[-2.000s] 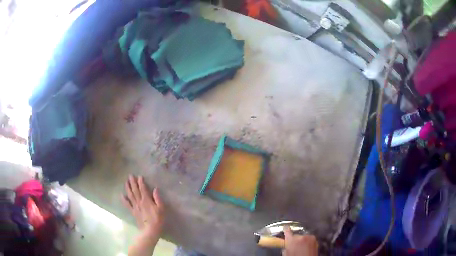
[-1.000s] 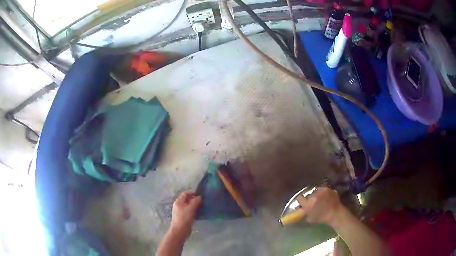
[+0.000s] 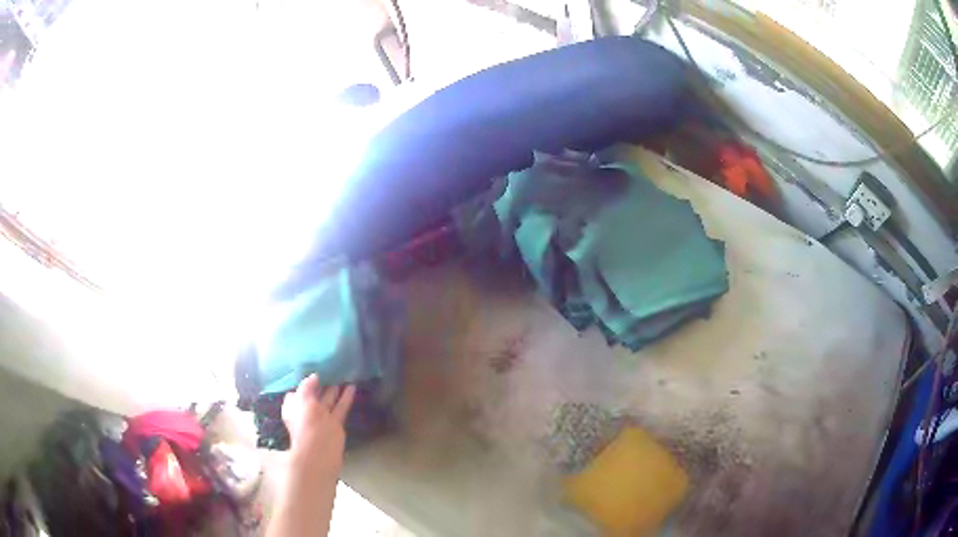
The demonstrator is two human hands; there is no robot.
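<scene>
My left hand (image 3: 316,416) is at the near edge of a light teal-green pocket piece (image 3: 312,330), with its fingers on the fabric. The piece lies on top of the darker stack (image 3: 373,414) at the table's left edge. A yellow-tan template (image 3: 630,482) lies bare and flat on the stained table, low in the view. A larger, loose pile of green pieces (image 3: 651,252) lies farther back. My right hand and the iron are not in view.
A dark blue padded roll (image 3: 504,115) runs along the far left side of the pressing table (image 3: 798,304). Orange-red cloth (image 3: 746,173) and a wall socket (image 3: 868,206) are beyond the far edge. Pink and dark items (image 3: 168,451) lie below at left. Blue cloth shows at right.
The view has swung left. My left hand has moved from the piece around the template to the left stack. The template now lies uncovered. My right hand and the iron have left the view.
</scene>
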